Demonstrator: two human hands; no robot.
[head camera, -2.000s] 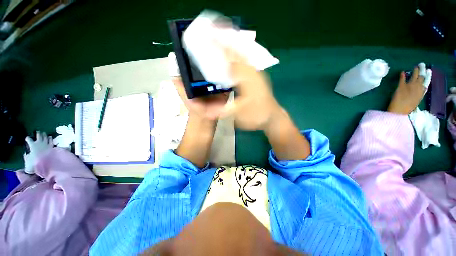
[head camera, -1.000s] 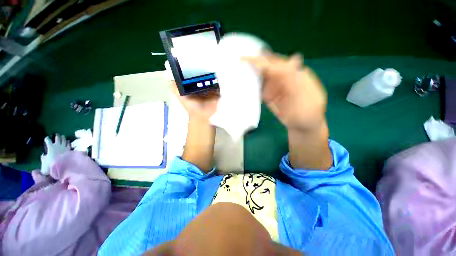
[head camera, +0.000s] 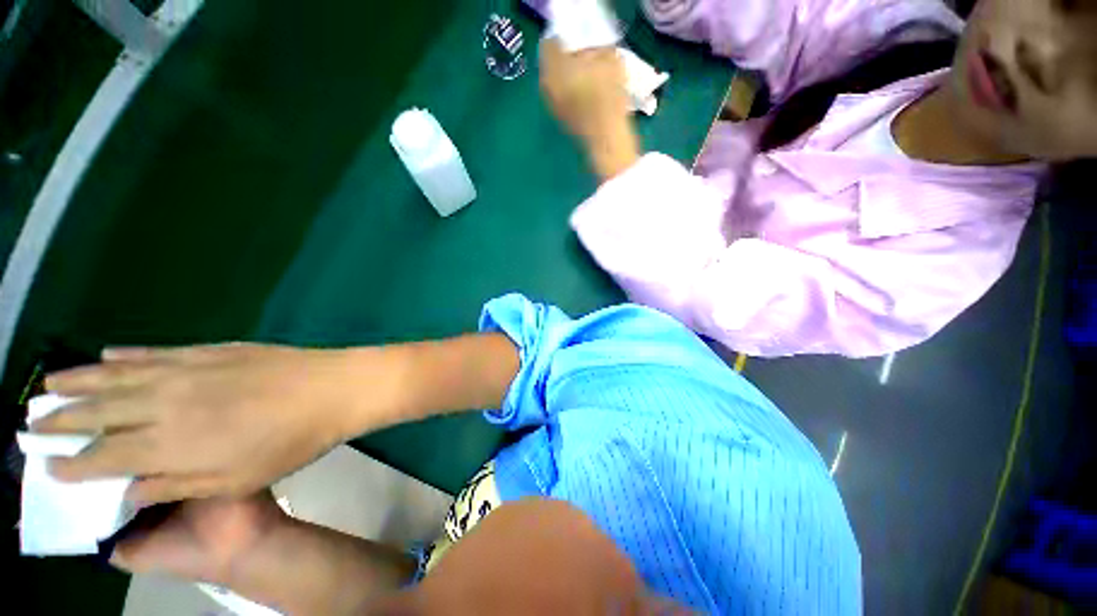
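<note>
My right hand (head camera: 193, 415) is at the left of the view with fingers spread over a white cleaning cloth (head camera: 66, 499), pinned under the fingertips. My left hand (head camera: 199, 535) is just below it, partly covered, holding the black display unit (head camera: 135, 525). Only dark parts of the unit show, at the cloth's edges; its screen is hidden by the cloth and my right hand.
A translucent white bottle (head camera: 433, 166) stands tilted in view on the green mat (head camera: 361, 259). A clear-and-dark item (head camera: 504, 48) is near a pink-sleeved person (head camera: 842, 217), whose hand holds something white by a loose white piece (head camera: 641, 82). A beige board (head camera: 367, 491) lies below my forearm.
The view has swung to the right, so my hands now show at the left edge. My right hand and the cloth, apart from the screen a second ago, are back over the unit.
</note>
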